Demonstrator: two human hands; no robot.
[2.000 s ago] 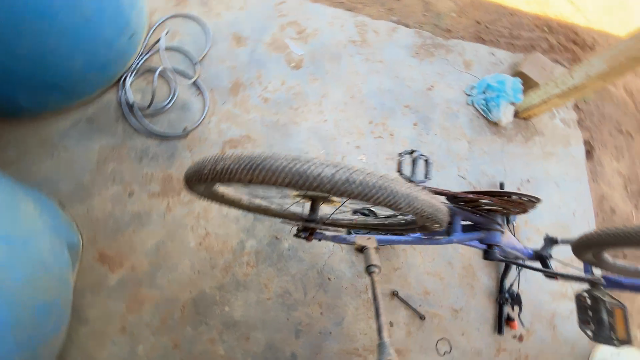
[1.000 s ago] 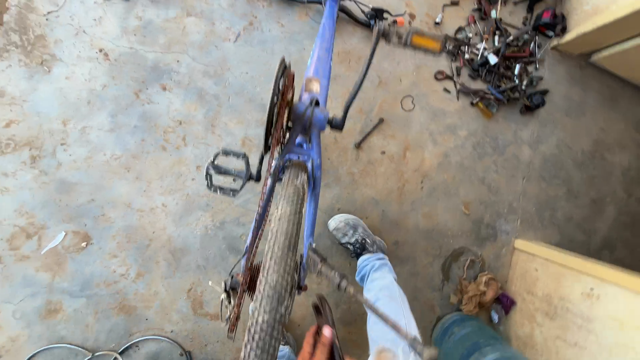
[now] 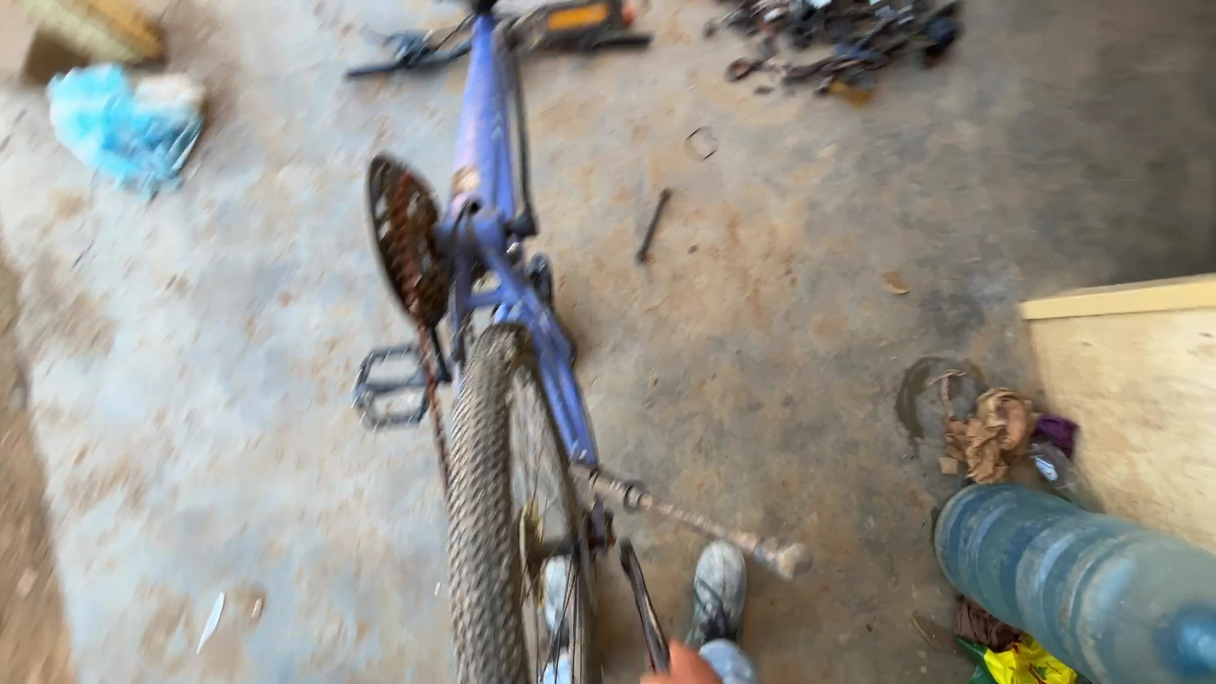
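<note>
A purple-blue bicycle frame (image 3: 483, 114) runs up the middle, with a knobbly rear tyre (image 3: 486, 503) toward me. A rusty chain (image 3: 410, 252) lies over the chainring on its left, and a black pedal (image 3: 392, 387) sticks out below. From the frame's right side a rod-like stand (image 3: 698, 521) points down to the right. At the bottom edge one hand (image 3: 686, 665), mostly cut off, holds a dark long-handled tool (image 3: 646, 603) beside the wheel. It seems to be my right hand. My left hand is not visible.
Past the handlebar (image 3: 408, 59) lies a pile of tools and parts (image 3: 845, 38). A bolt or small tool (image 3: 654, 225) and a wire ring (image 3: 702, 143) are on the concrete floor. At right are a large water bottle (image 3: 1054, 570) and a wooden panel (image 3: 1130, 399); a blue plastic bag (image 3: 123, 123) is upper left.
The view has swung round the bicycle strongly. A hand is at the bottom with the dark tool now and one second ago; neither shows two seconds ago.
</note>
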